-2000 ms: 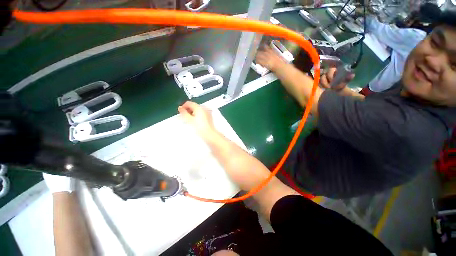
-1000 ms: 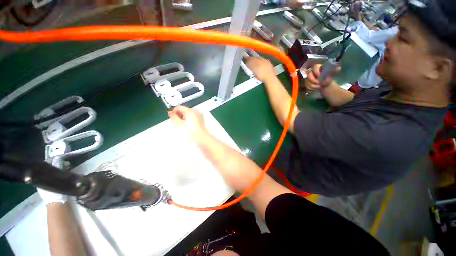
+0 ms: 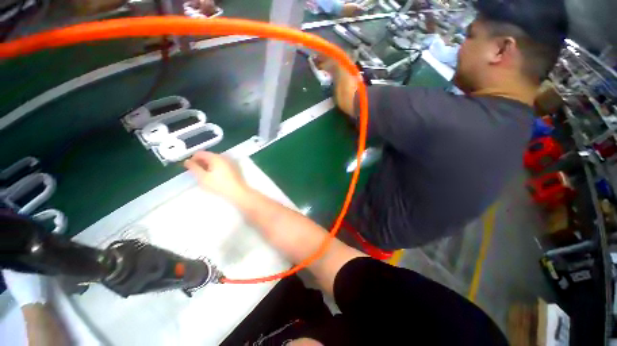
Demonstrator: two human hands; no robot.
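Note:
My right hand (image 3: 215, 174) is bare, with curled fingers at the back edge of the white mat (image 3: 250, 233). Its fingertips are beside the nearest of three white loop-shaped housings (image 3: 211, 140) on the green conveyor. Whether it pinches anything small cannot be told. My left hand (image 3: 26, 285) wears a white glove at the lower left, low and partly behind the tool; its fingers and any held item are hidden. A black screwdriver (image 3: 145, 267) hangs over the mat, nose to the right, with an orange hose (image 3: 364, 128) looping up from it.
More housings (image 3: 34, 192) lie on the conveyor at the left. A pale metal post (image 3: 272, 88) stands at the conveyor rail. A person in a grey shirt (image 3: 446, 162) works close on the right. Red items (image 3: 543, 154) and shelving stand at the far right.
The view has turned right. The housings have shifted left relative to the post and my right hand. The neighbouring person has turned their head away. My right hand stays at the mat's back edge.

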